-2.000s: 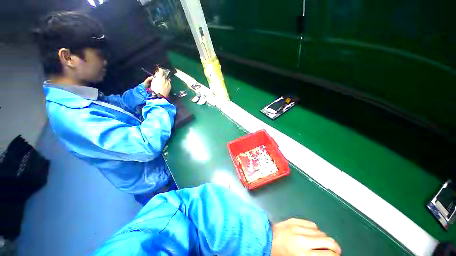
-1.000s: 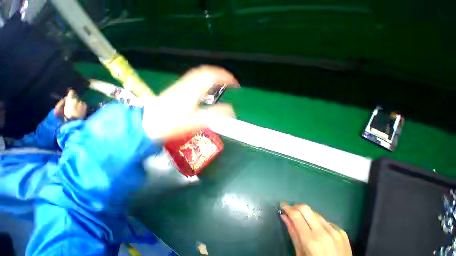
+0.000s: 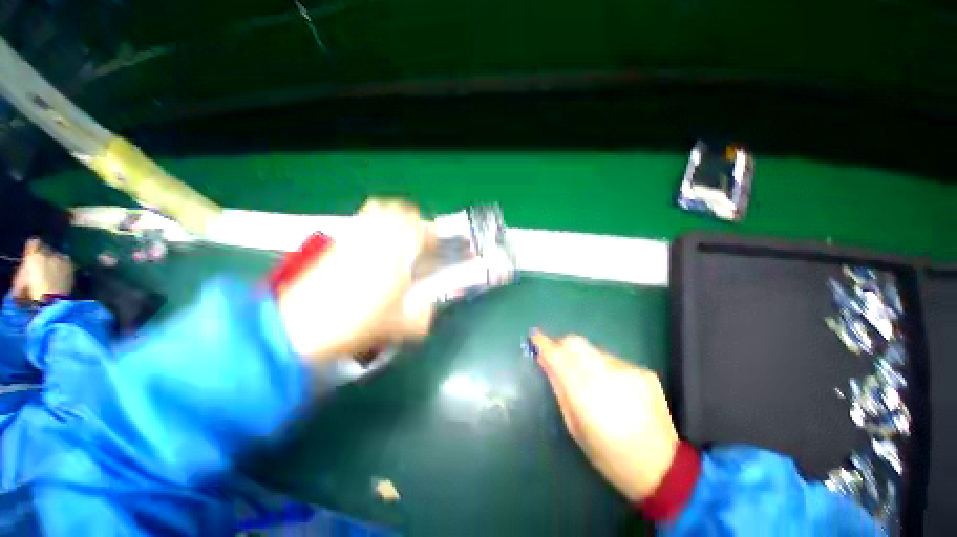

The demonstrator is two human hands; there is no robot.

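My left hand (image 3: 362, 278), blurred, holds a phone mid-frame (image 3: 467, 257) over the white edge strip. The frame is smeared by motion, so its inside is unclear. My right hand (image 3: 609, 404) is low over the green bench, with a small dark-blue and whitish part (image 3: 529, 345) pinched at its fingertips; it could be a small board, but it is too small to tell. The two hands are apart. The red bin (image 3: 302, 262) is mostly hidden behind my left hand.
A black tray (image 3: 777, 367) with heaped small boards (image 3: 876, 399) stands at the right. Another phone mid-frame (image 3: 717, 180) lies on the green belt. A yellow-wrapped post (image 3: 152, 187) and another worker's hand (image 3: 44, 271) are at left. A small beige scrap (image 3: 386, 490) lies near the front.
The view has turned right, showing more of the black tray. My left hand, empty over the belt a second ago, now holds a phone mid-frame nearer my right hand. My right hand still pinches the small part.
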